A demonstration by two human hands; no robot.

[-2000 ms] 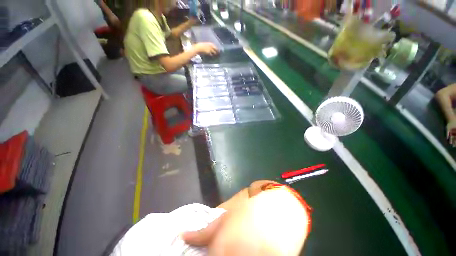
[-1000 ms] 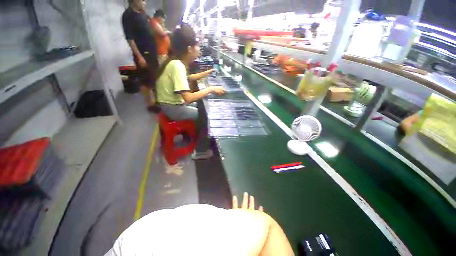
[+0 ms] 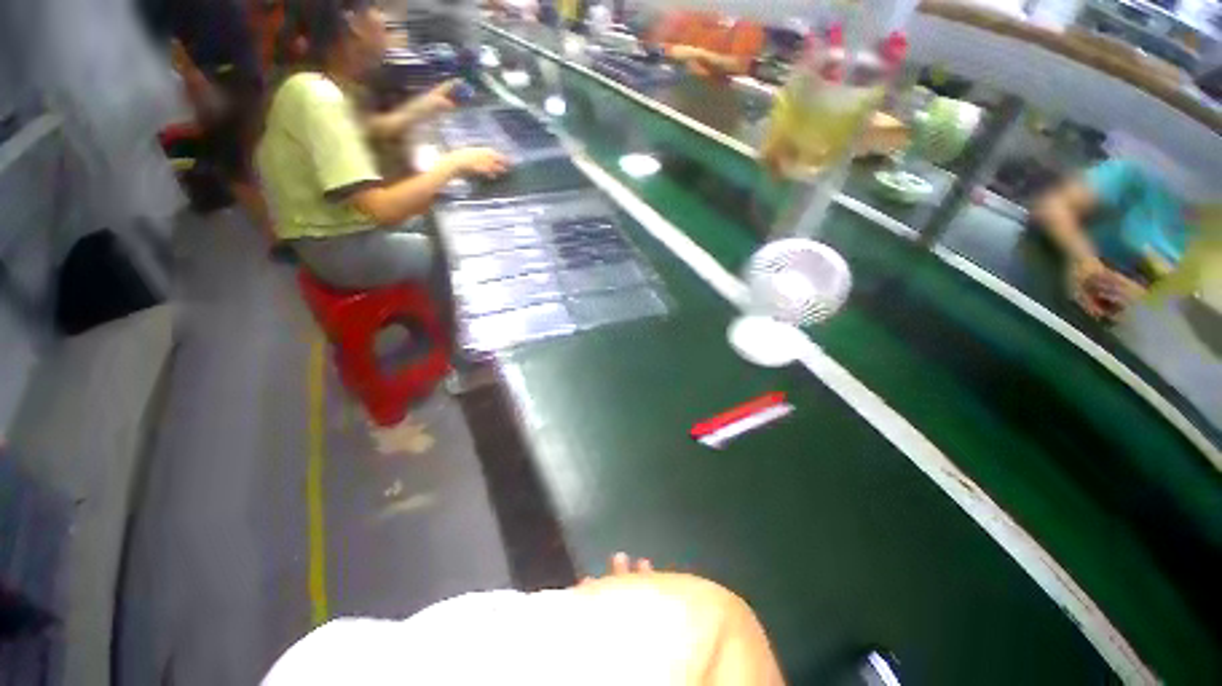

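Observation:
A white sleeve (image 3: pixel 469 646) and a bare forearm fill the bottom centre. A few fingertips of what appears to be my left hand (image 3: pixel 630 567) show just beyond them at the bench edge; the rest of the hand is hidden. My right hand is not in view. A dark unit (image 3: pixel 878 667) with a bright glint is cut off by the bottom edge, right of the forearm. A red marker (image 3: pixel 740 416) and a white pen (image 3: pixel 748 426) lie side by side on the dark green bench. No hand touches them.
A white desk fan (image 3: pixel 796 284) stands by the white edge strip. Beyond it runs a green conveyor (image 3: pixel 938 382). A clear blister tray (image 3: pixel 550 268) lies ahead on the bench. A neighbour in yellow (image 3: pixel 318 154) sits on a red stool (image 3: pixel 382 342). Another person's hands (image 3: pixel 1106 288) show across the line.
Compared with one second ago, the view has shifted, so the bench items sit further left. The fingers show less above the forearm, and the dark unit is more cut off.

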